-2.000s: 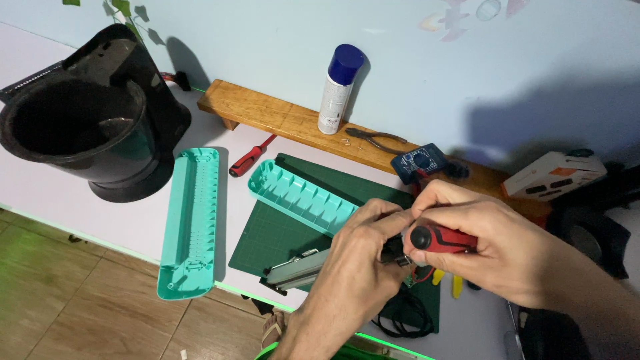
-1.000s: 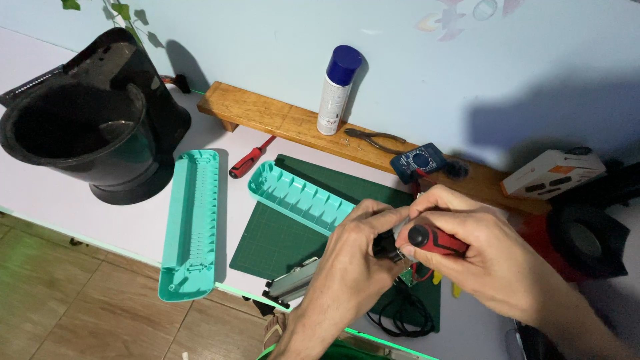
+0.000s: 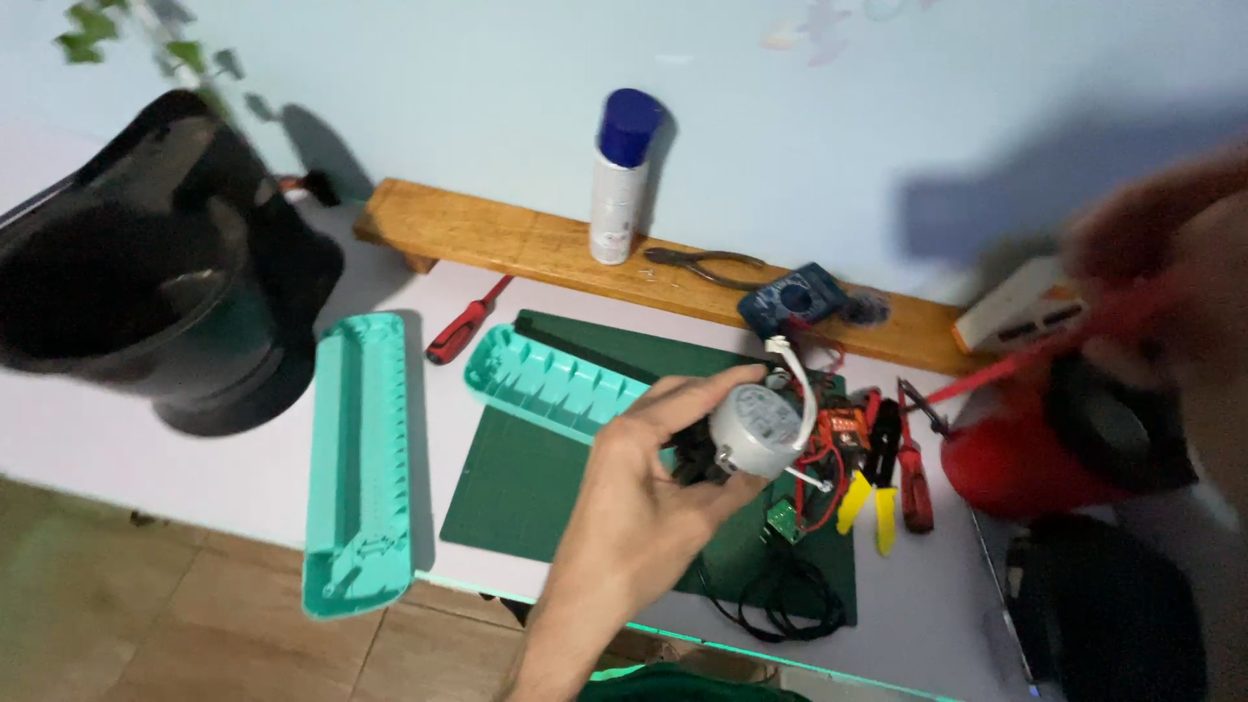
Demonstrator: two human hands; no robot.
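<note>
In my left hand [image 3: 634, 487] is a round silver motor [image 3: 756, 429] with white wires and a connector, joined to a black part mostly hidden by the fingers. Blurred at the right edge, my right hand [image 3: 1170, 234] holds a screwdriver [image 3: 1024, 361] whose red shaft points down and left. Below the motor lies a green cutting mat [image 3: 497, 487] bearing a teal plastic shell [image 3: 561, 390], a red circuit board [image 3: 843, 426] with wires, a small green circuit board [image 3: 783, 522] and a coiled black cable [image 3: 790, 619]. Another teal shell [image 3: 361, 468] lies further left.
A wooden shelf [image 3: 487, 229] carries a spray can [image 3: 617, 195], pliers [image 3: 707, 265] and a multimeter [image 3: 795, 297]. Left are a large black container [image 3: 205, 322] and a red screwdriver [image 3: 463, 331]. Yellow-handled pliers [image 3: 884, 517], another screwdriver [image 3: 915, 487] and a red object [image 3: 1004, 448] are right.
My hands were together around the work; now my right hand has moved away up and right with the screwdriver. My left hand still holds the part, and the silver motor now shows.
</note>
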